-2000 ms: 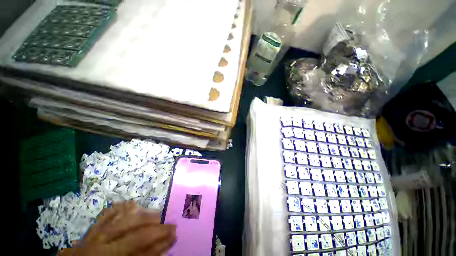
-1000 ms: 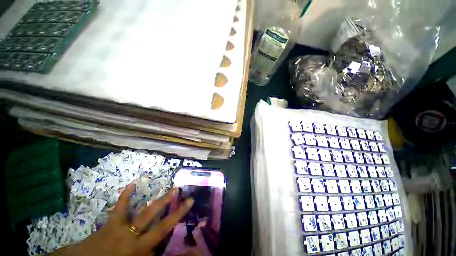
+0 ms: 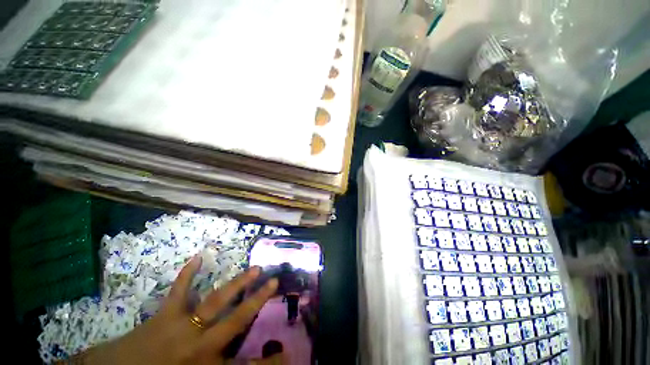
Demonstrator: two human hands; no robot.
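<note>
A smartphone with a lit pink screen showing dark figures lies on the dark tabletop at bottom centre. My left hand comes in from the bottom left, palm down, with a ring on one finger. Its fingers are spread, with fingertips over the left part of the screen. It holds nothing. Whether the fingertips touch the glass I cannot tell. A loose heap of small white pieces with blue marks lies left of the phone, partly under my hand. My right hand is out of the picture.
Right of the phone, a white padded stack bears a grid of white squares. Layered sheets with a green panel stand behind. A dark green panel, bottle, bag of shiny pieces and black item surround.
My left hand has moved from the heap's edge onto the phone, and its fingers have spread. The screen has changed from plain pink with a small picture to a larger picture. The view has shifted slightly.
</note>
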